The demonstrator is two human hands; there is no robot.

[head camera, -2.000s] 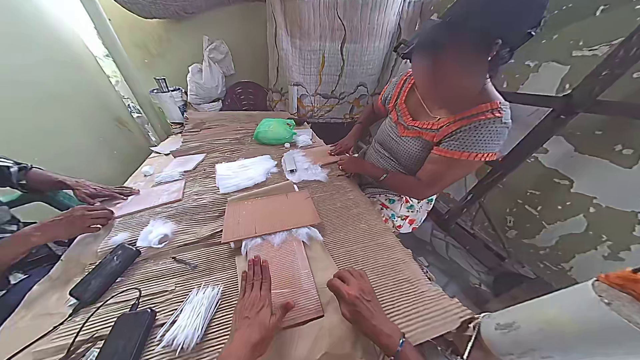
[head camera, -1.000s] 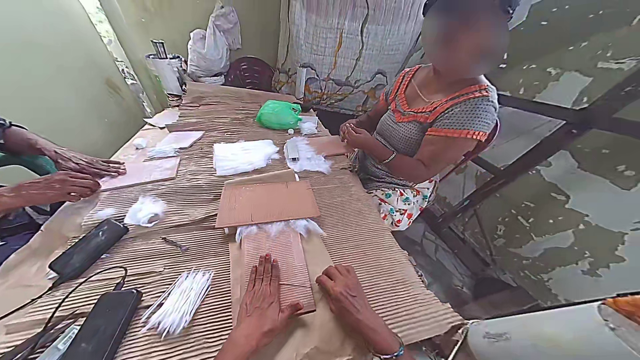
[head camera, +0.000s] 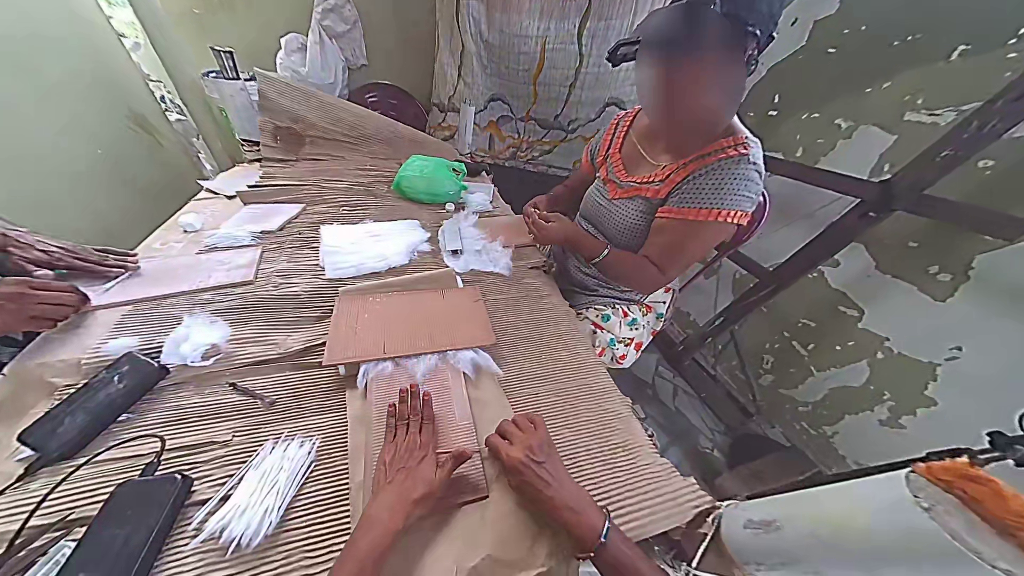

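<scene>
My left hand [head camera: 414, 456] lies flat, palm down, on a ribbed board [head camera: 448, 384]; whether anything is under the palm is hidden. Just right of that board, my right hand [head camera: 530, 454] rests with curled fingers at its edge; I cannot tell whether it pinches something. Beyond them a brown ribbed board [head camera: 412, 320] lies crosswise over white cotton fibre [head camera: 424, 366], which sticks out along its near edge. A bundle of thin white sticks or rolled wicks [head camera: 260, 492] lies to the left of my left forearm.
Corrugated cardboard [head camera: 576, 400] covers the table. Two black power banks [head camera: 94, 408] [head camera: 132, 524] with a cable lie left. Farther off are a cotton pile [head camera: 372, 246], a green plastic bag [head camera: 430, 178] and a seated person [head camera: 664, 192]. Another person's hands [head camera: 48, 272] work on a board [head camera: 184, 272].
The seated person's hands, on the board two seconds ago, are now together above its edge. My left hand stays on the ribbed board, with its fingers reaching farther up it than one second ago.
</scene>
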